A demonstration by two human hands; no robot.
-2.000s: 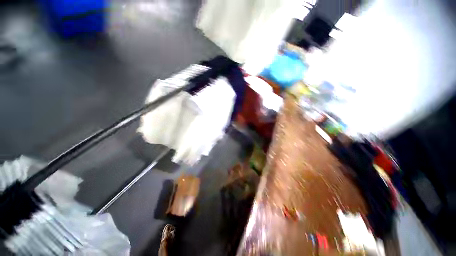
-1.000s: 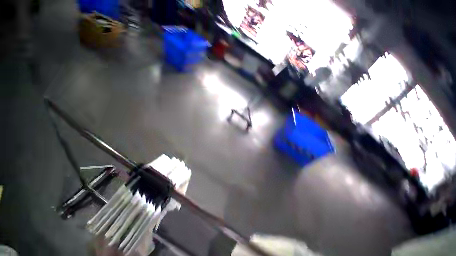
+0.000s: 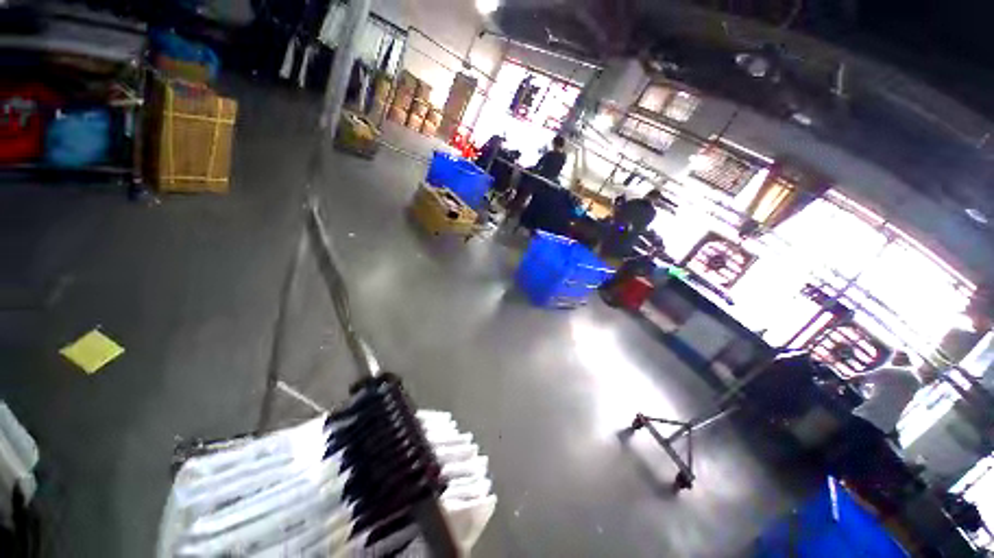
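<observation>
A row of white shirts [image 3: 256, 496] hangs close together at the bottom, left of centre. Their black hangers [image 3: 382, 458] bunch side by side on a grey metal garment rail [image 3: 344, 311], which runs from the bottom up to an upright post. The lower parts of the shirts are cut off by the picture's edge. More white cloth [image 3: 13, 447] shows at the left edge. Neither my left hand nor my right hand is in view.
A yellow square [image 3: 93, 350] lies on the grey floor at left. Blue crates [image 3: 560, 269] and a strapped carton [image 3: 194, 136] stand further off. A wheeled metal stand [image 3: 681, 441] is at right. People [image 3: 553, 160] are near the bright windows.
The view has swung from a brown table, past the floor and crates, to a wider look across the workshop. The hanging shirts now appear larger and nearer the bottom.
</observation>
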